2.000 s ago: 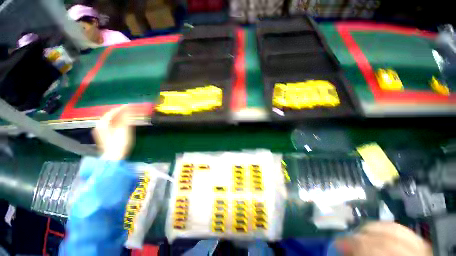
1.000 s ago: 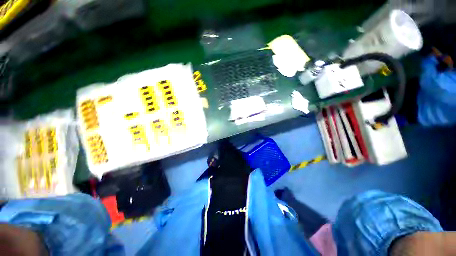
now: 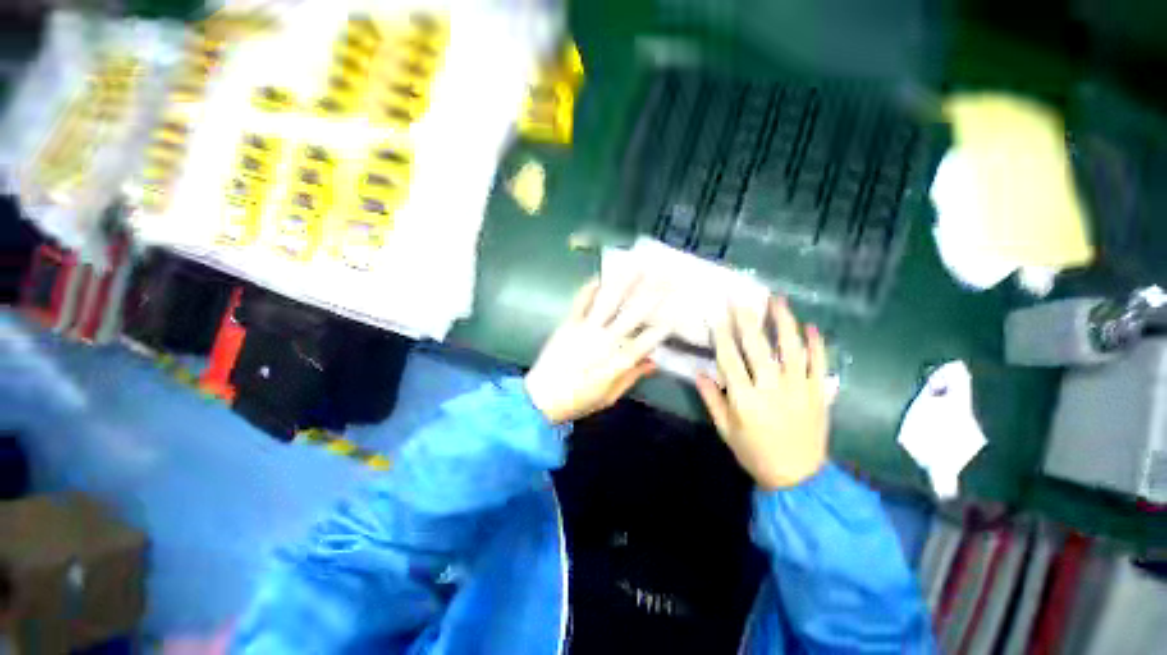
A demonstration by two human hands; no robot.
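A white backing sheet [image 3: 691, 288] lies at the bench's front edge. My left hand [image 3: 595, 358] rests on its left part with the fingers spread. My right hand [image 3: 774, 397] lies on its right part, fingers spread and pointing away from me. Neither hand is seen to grip the sheet; the palms hide some of its front edge. Just beyond it lies a grid of display windows [image 3: 781, 179], dark rows on a clear sheet.
To the left, a white foam sheet [image 3: 307, 275] holds rows of yellow housings. To the right are a yellow cloth [image 3: 1017, 179], a crumpled white wipe [image 3: 944, 429] and a white box unit [image 3: 1111, 416]. A cardboard box [image 3: 74, 563] stands on the floor at lower left.
Both hands have come from the picture's lower edge onto the white backing sheet. The view has shifted, so the foam sheet now shows higher up and the window grid looks larger.
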